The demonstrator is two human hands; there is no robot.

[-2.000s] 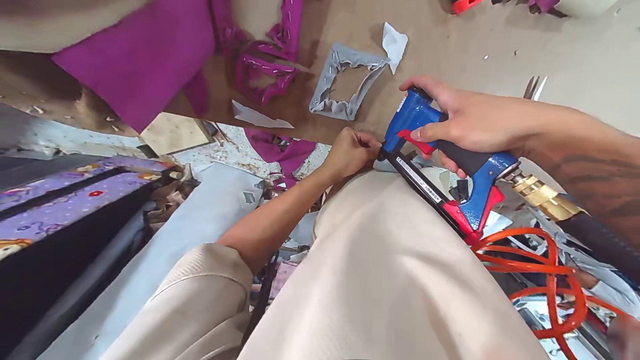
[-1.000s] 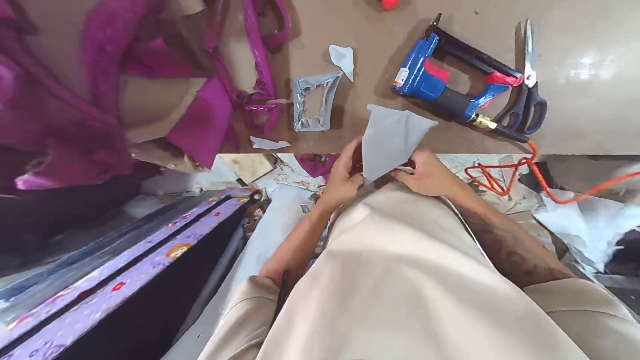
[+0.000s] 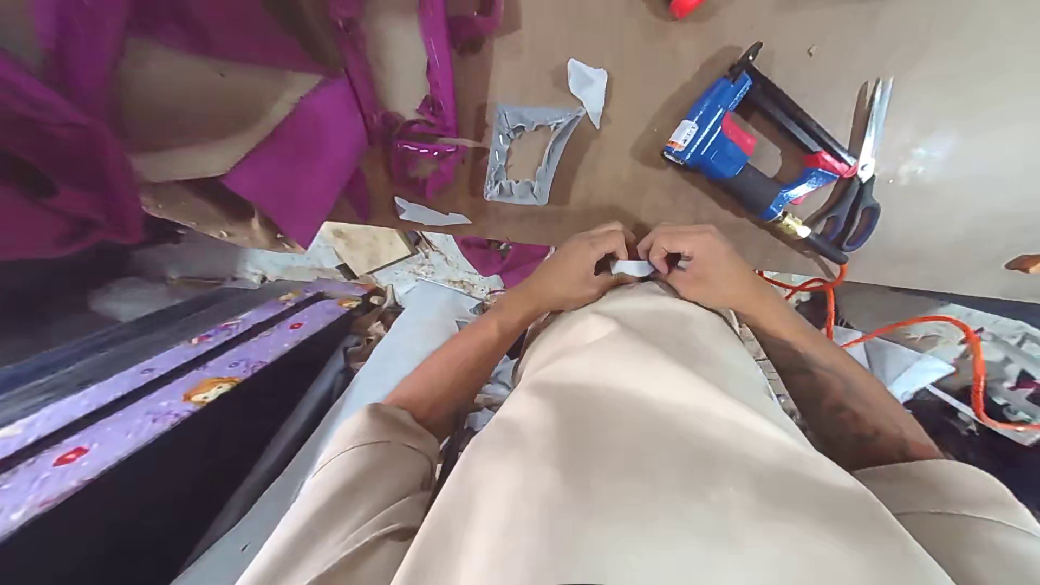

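My left hand (image 3: 581, 272) and my right hand (image 3: 695, 264) meet near the table's front edge, close to my body. Between them a small part of a grey-white piece of material (image 3: 632, 268) shows, pinched by the fingers of both; the rest of it is hidden by the hands and my shirt. Beyond the hands, a frame wrapped in grey material (image 3: 501, 175) lies on the table with a white scrap (image 3: 588, 88) at its corner. To the right lie a blue and black pneumatic stapler (image 3: 719, 134) and black-handled scissors (image 3: 868, 166), the stapler's hose end beside the scissor handles.
Magenta material (image 3: 313, 162) and glossy magenta frames (image 3: 439, 73) cover the table's left part. A narrow white scrap (image 3: 431, 214) lies by the front edge. An orange air hose (image 3: 971, 349) hangs at the right. Purple patterned panels (image 3: 187, 390) stand at the lower left.
The stapler, held in my right hand two seconds ago, lies on the table. The grey-white piece, spread upright between both hands a second ago, is now mostly hidden between them.
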